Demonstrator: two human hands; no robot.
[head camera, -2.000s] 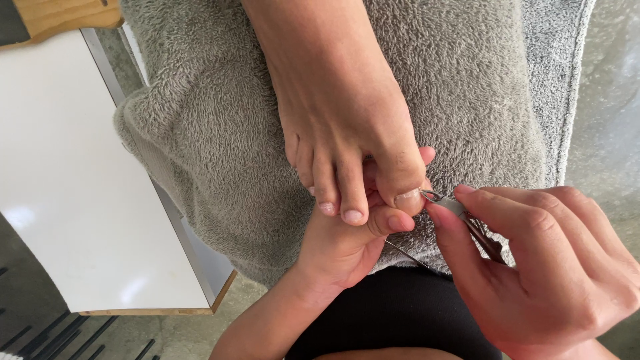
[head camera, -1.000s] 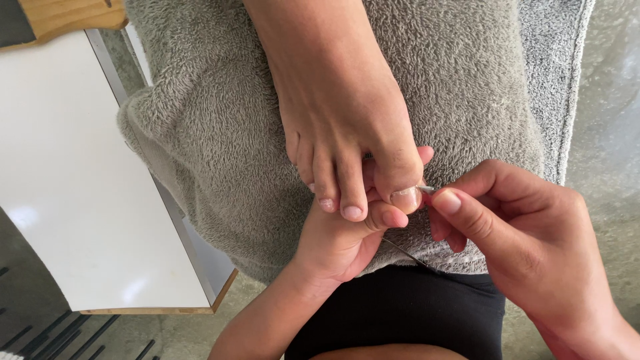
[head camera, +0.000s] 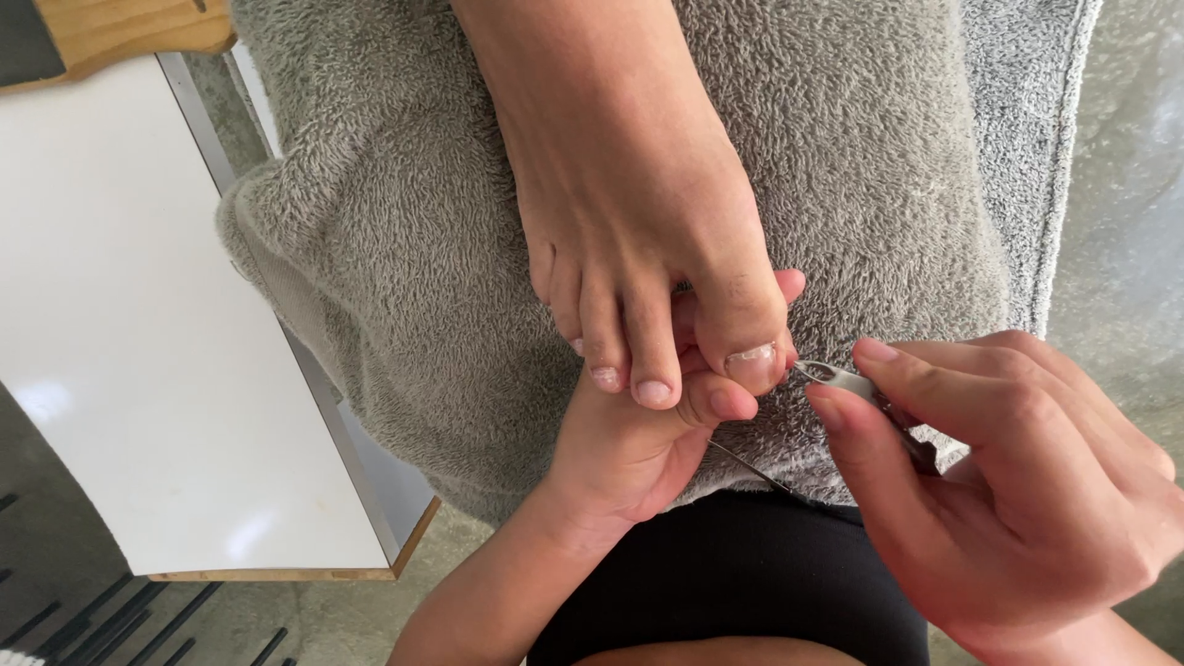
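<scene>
A bare foot (head camera: 629, 185) rests on a thick grey towel (head camera: 398, 268), toes pointing down the view. My left hand (head camera: 638, 444) is wrapped around the big toe (head camera: 754, 361) from below, its thumb beside the toe tip and a fingertip showing on the far side. A thin metal tool (head camera: 749, 465) sticks out under that hand; its other end is hidden. My right hand (head camera: 999, 462) holds metal cuticle nippers (head camera: 856, 384) between thumb and fingers. Their tip is at the right side of the big toe, by my left fingertip; contact cannot be told.
A white-topped board or table (head camera: 176, 333) with a wooden edge stands at the left. A wooden piece (head camera: 139, 32) is at the top left corner. Dark rods (head camera: 120, 615) lie low at the left, over a grey floor (head camera: 1119, 203) seen also at the right.
A second ago my right hand was turned, with the nippers mostly hidden in it; now it has turned back and the nippers show. The left hand and the foot have stayed in place.
</scene>
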